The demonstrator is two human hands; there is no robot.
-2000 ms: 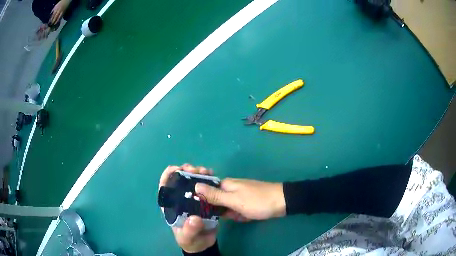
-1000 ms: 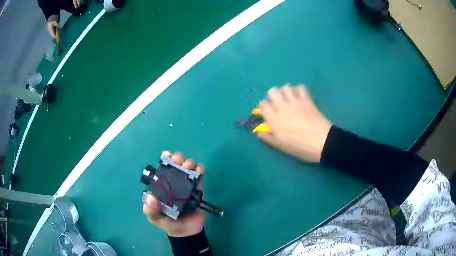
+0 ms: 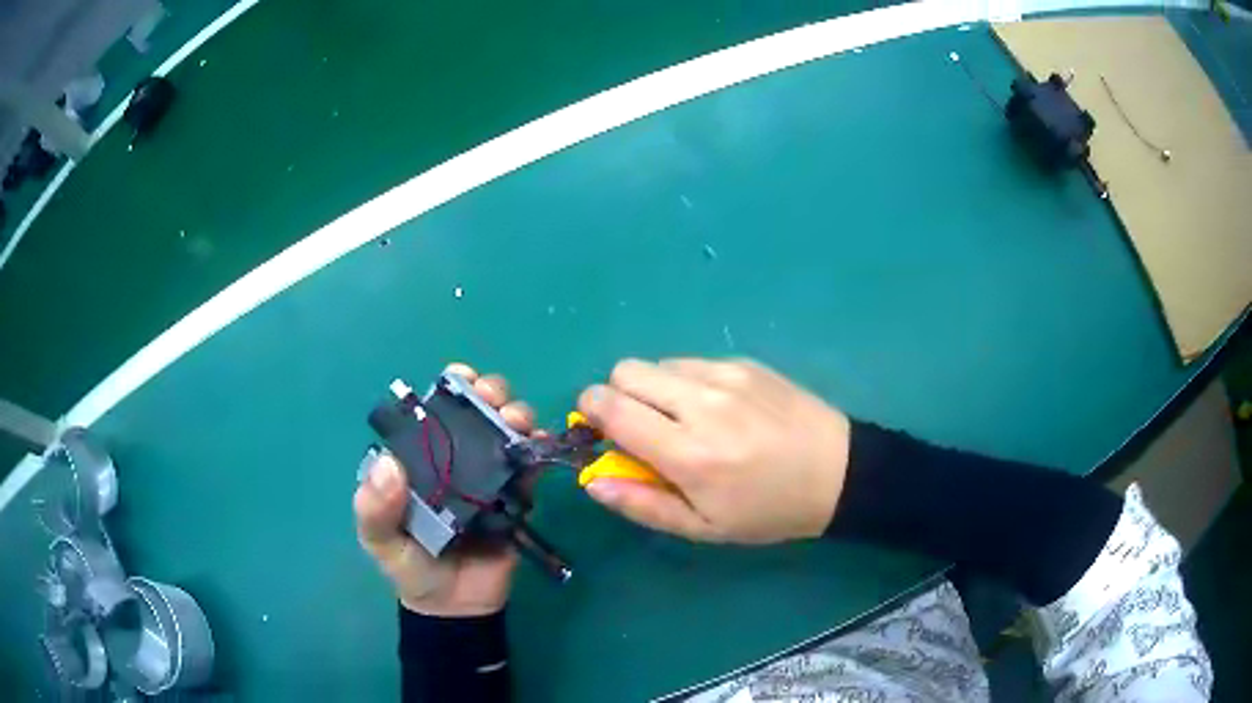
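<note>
My left hand (image 3: 446,570) holds a black plastic unit (image 3: 474,464) with a silvery grey sleeve (image 3: 431,527) around its sides. Red and dark lead wires (image 3: 442,446) cross its face, with a small white connector (image 3: 400,389) at the upper left. A black arm (image 3: 542,551) projects to the lower right. My right hand (image 3: 735,446) grips the yellow-handled cutters (image 3: 625,471). Their dark jaws are at the unit's right edge; whether they bite on anything cannot be told.
Several curved silvery sleeves (image 3: 168,635) lie at the lower left. A spare black unit (image 3: 1052,124) rests at the edge of a cardboard sheet (image 3: 1192,165), which bears a loose wire (image 3: 1133,121). A white strip (image 3: 453,169) borders the belt, with a black unit (image 3: 151,103) beyond.
My right hand has left the unit, picked up the cutters from the worktop and brought them to the unit's right side. The view has shifted, showing more cardboard and sleeves.
</note>
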